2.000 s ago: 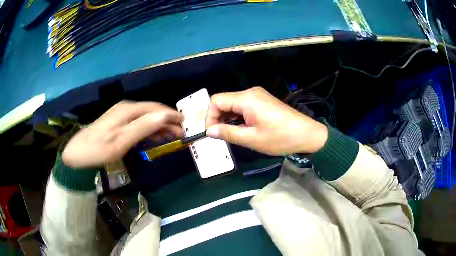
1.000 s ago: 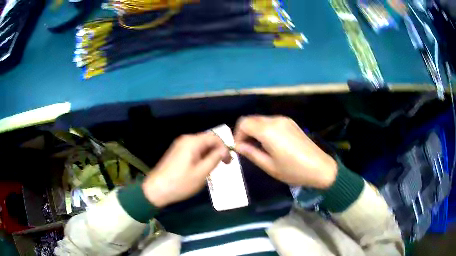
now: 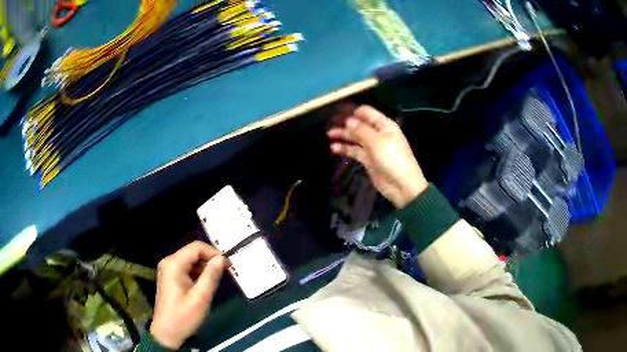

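Observation:
A phone [image 3: 260, 271] with a white screen lies on the lap. My left hand [image 3: 185, 289] is at its left edge, thumb and finger pinched on the end of a short thin black piece [image 3: 244, 242] that crosses the screen. My right hand [image 3: 381, 151] is apart from it, up and to the right, just below the bench edge, fingers spread and somewhat blurred; I see nothing in it. A small yellow-orange wire piece [image 3: 287, 203] lies on the dark lap between the hands.
The teal bench [image 3: 206, 103] holds black cables [image 3: 137, 96] with yellow ends, orange-yellow leads [image 3: 130, 34], a tape roll [image 3: 26, 60] and a tape strip [image 3: 392, 31]. Grey ribbed pads [image 3: 519, 172] fill a blue crate at right. Scrap strips [image 3: 103, 292] are at lower left.
My hands were close together over the phone; my right hand has moved away up and right. My left hand stays by the phone, now at its left edge. The view has turned.

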